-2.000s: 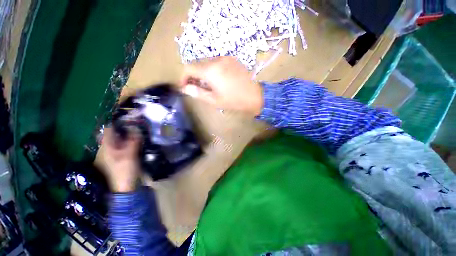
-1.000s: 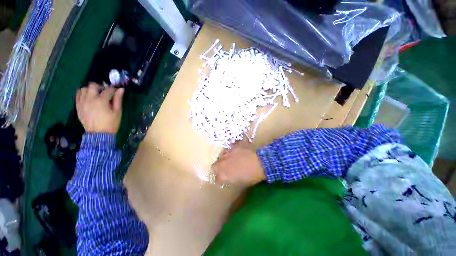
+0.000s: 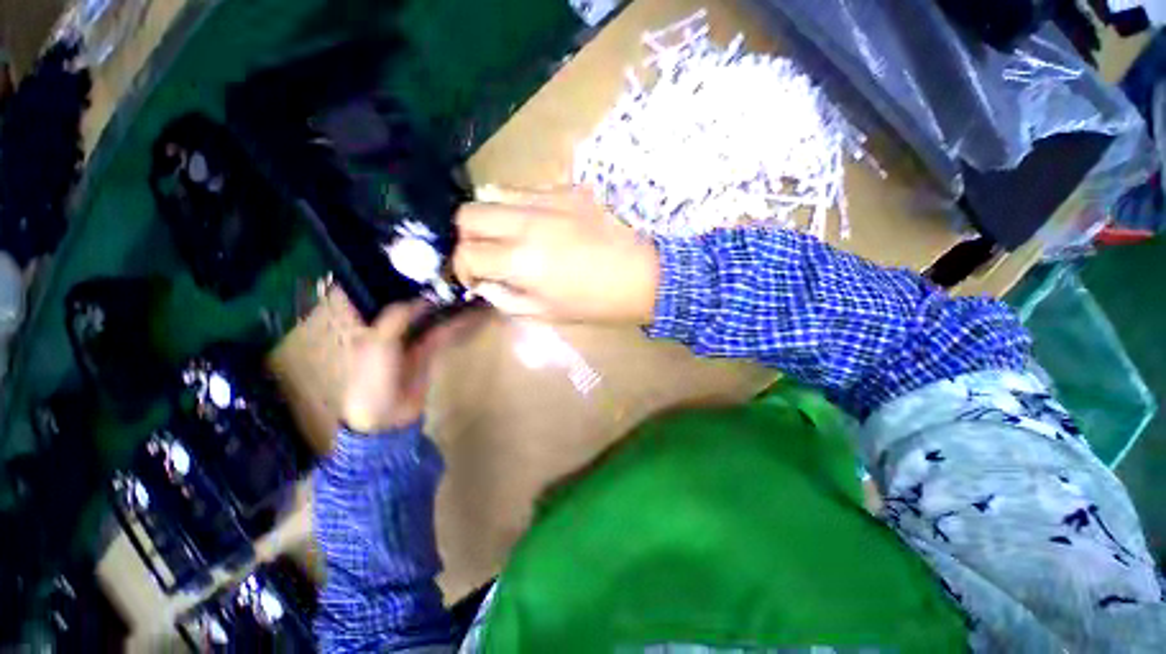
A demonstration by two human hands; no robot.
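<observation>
A black housing (image 3: pixel 352 173) lies hollow side up on the belt's edge, with a shiny round silvery part (image 3: pixel 416 256) at its near end. My left hand (image 3: pixel 390 364) holds its near lower corner, fingers partly hidden and blurred. My right hand (image 3: pixel 556 256) is at the housing's right edge beside the silvery part, its fingers closed on what looks like a small white part (image 3: pixel 508 302). A heap of thin white parts (image 3: pixel 716 134) lies beyond my right hand on the tan cardboard (image 3: pixel 492 479).
Several black housings with shiny round spots (image 3: pixel 192 473) stand at lower left. Another black piece (image 3: pixel 211 205) lies on the green belt (image 3: pixel 512 64). A crinkled plastic bag (image 3: pixel 882 77) lies at upper right, above a translucent green bin (image 3: pixel 1087 371).
My left hand has brought the housing nearer from the belt. My right hand has moved from below the white heap to the housing. The view has shifted.
</observation>
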